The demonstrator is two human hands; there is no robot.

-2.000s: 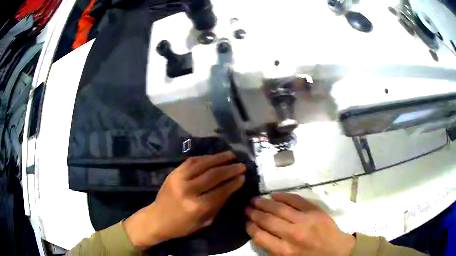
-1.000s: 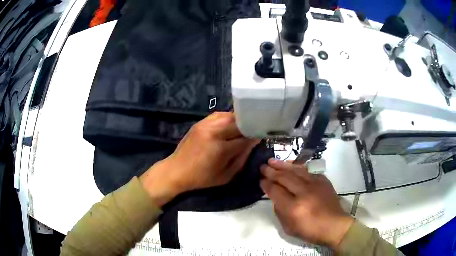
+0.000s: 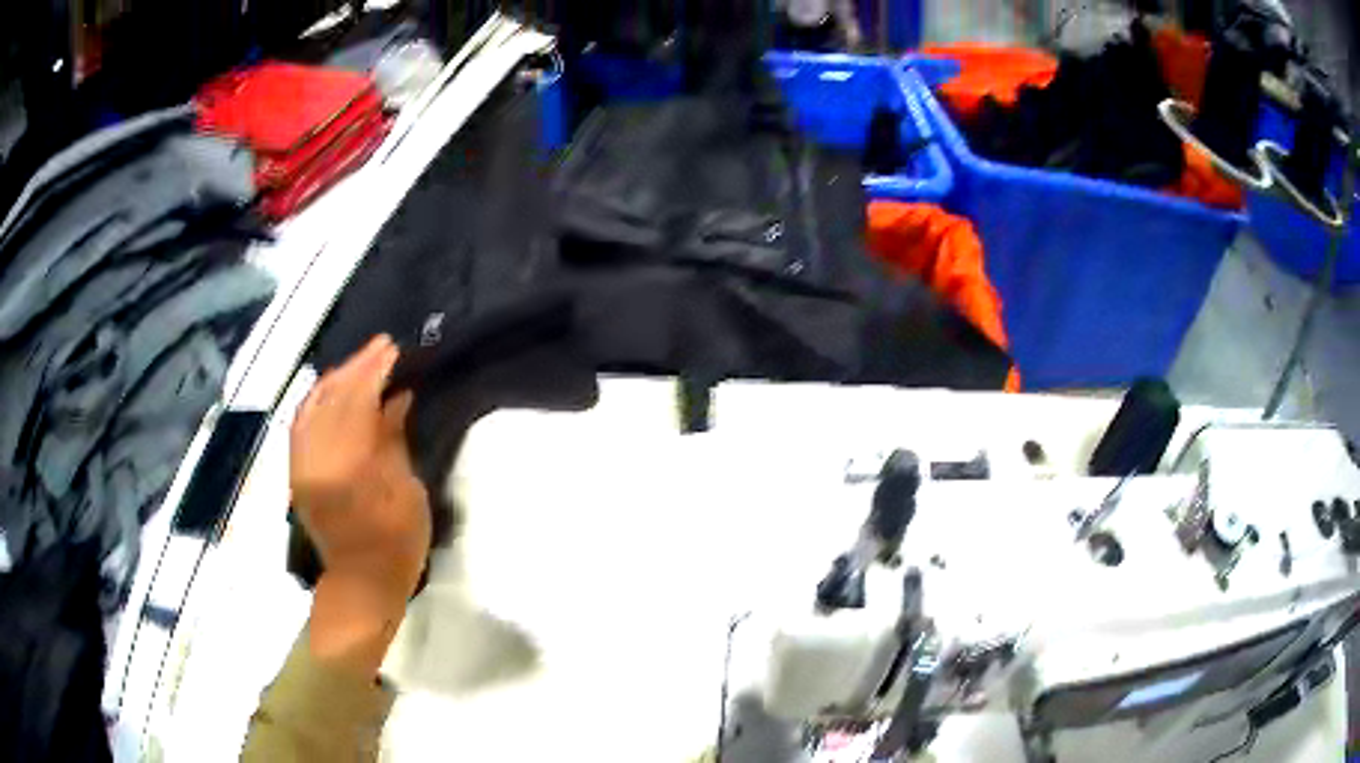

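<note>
A black bag panel (image 3: 641, 313) lies across the back left of the white table, creased, with its far part over the back edge. A short black strap (image 3: 695, 404) sticks out from its near edge. My left hand (image 3: 358, 470) is on the panel's left end, with black cloth at its fingers; blur hides the exact grip. My right hand is not in view. The white sewing machine (image 3: 835, 656) stands at the lower right, blurred, with no black panel seen at its needle area.
Blue bins (image 3: 1074, 268) with black and orange pieces stand behind the table (image 3: 582, 596). Grey pieces (image 3: 134, 328) and a red stack (image 3: 298, 127) lie at the left. A dark control panel (image 3: 1193, 671) is on the machine arm.
The view has swung up and left. The black panel has moved from beside the needle to the back left. My left hand has moved left with it, and my right hand has left the picture.
</note>
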